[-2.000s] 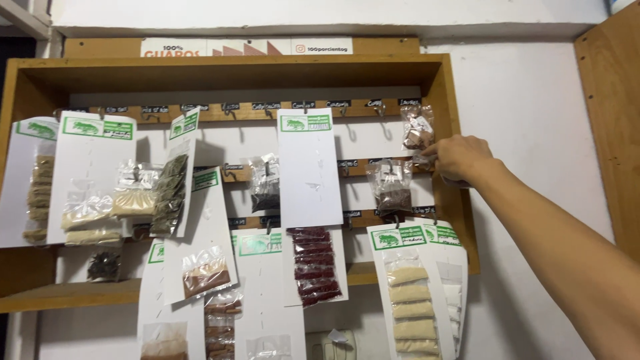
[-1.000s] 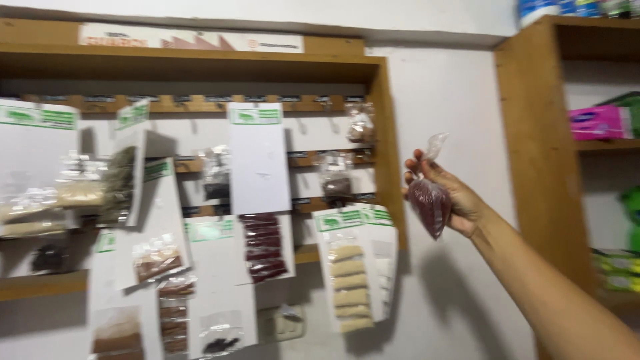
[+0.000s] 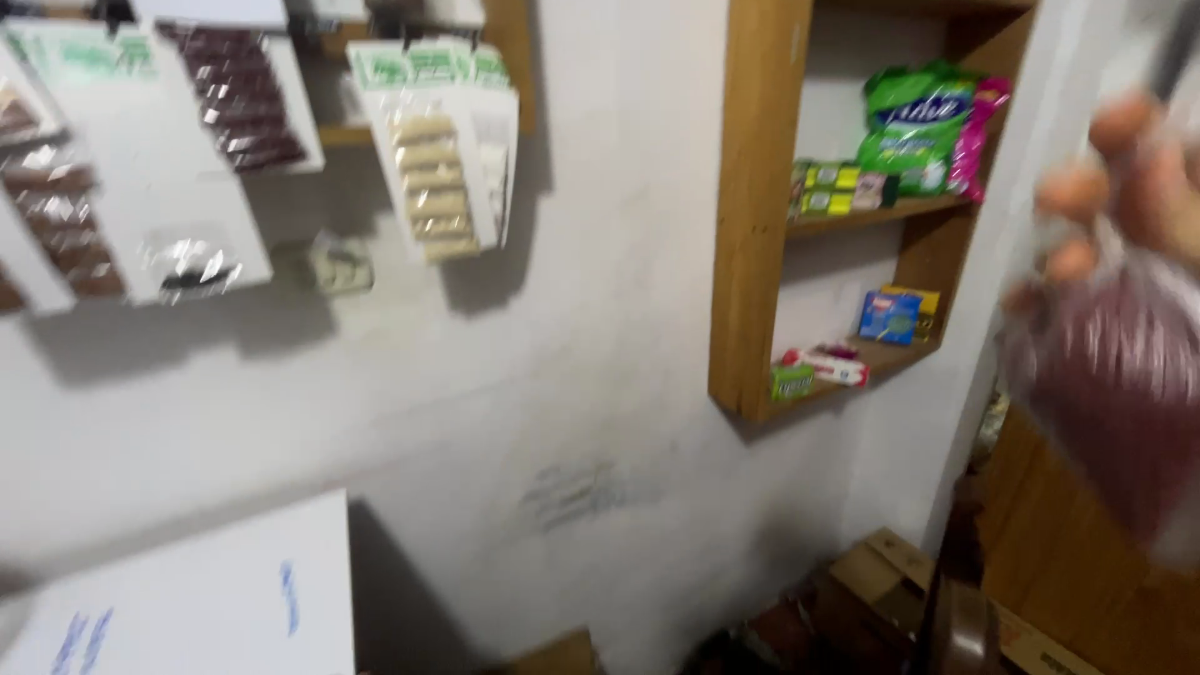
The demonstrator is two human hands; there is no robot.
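At the right edge my right hand, blurred and partly cut off, grips the top of a clear plastic bag of dark reddish contents. The bag hangs below my fingers. On the upper left hang white cards with small packets: beige packets, dark red packets and brown packets. A white board with blue handwriting stands at the lower left. My left hand is not in view.
A wooden wall shelf holds a green plastic package, a blue box and a green box. Cardboard boxes lie low at the right, beside a wooden panel. A wall socket is under the cards.
My right hand was at the hanging packets, then held the dark reddish bag beside the rack. Hand and bag are now at the right edge of view. The view has swung right and down.
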